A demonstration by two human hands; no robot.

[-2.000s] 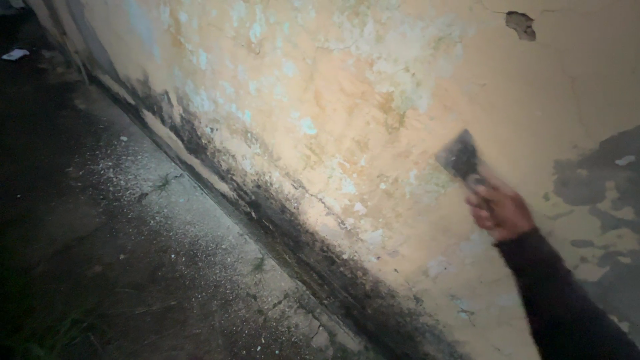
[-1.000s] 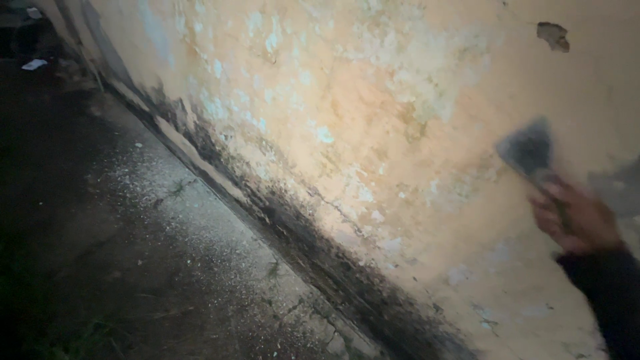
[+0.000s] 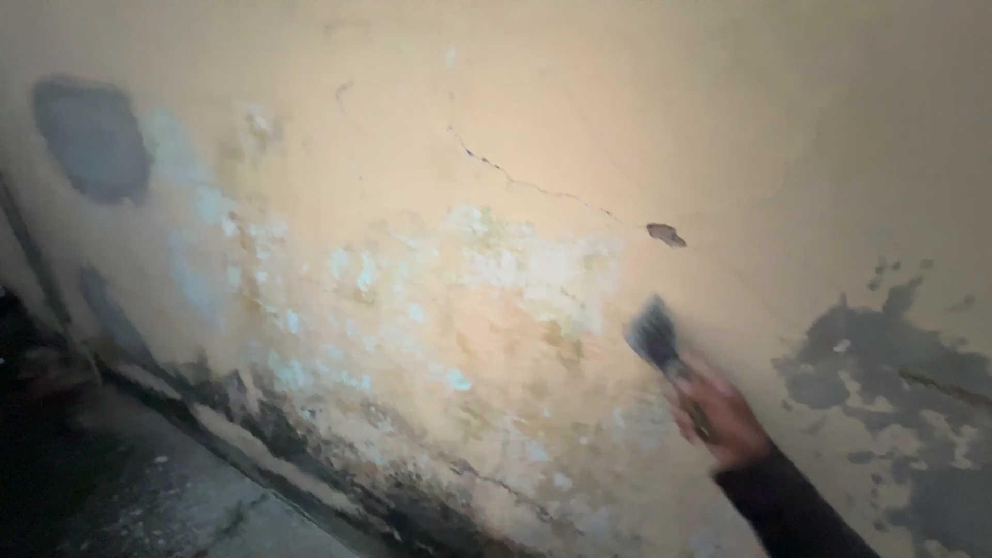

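My right hand (image 3: pixel 717 411), in a dark sleeve, grips the handle of a putty knife (image 3: pixel 653 332) at the lower right of centre. Its broad metal blade is blurred and points up and left, over the peeling painted wall (image 3: pixel 496 310). Whether the blade touches the plaster I cannot tell. Just above the blade is a small chipped hole (image 3: pixel 666 235), with a thin crack running from it up to the left. My left hand is out of view.
Grey bare patches (image 3: pixel 845 356) spread over the wall at the right, and a grey patch (image 3: pixel 93 139) marks its upper left. Dark stains run along the wall's foot. Below lies a concrete floor strip (image 3: pixel 256 519) with scattered pale flakes.
The view has swung up, so more of the upper wall shows. The putty knife stays in my right hand, its blade shown at changing angles.
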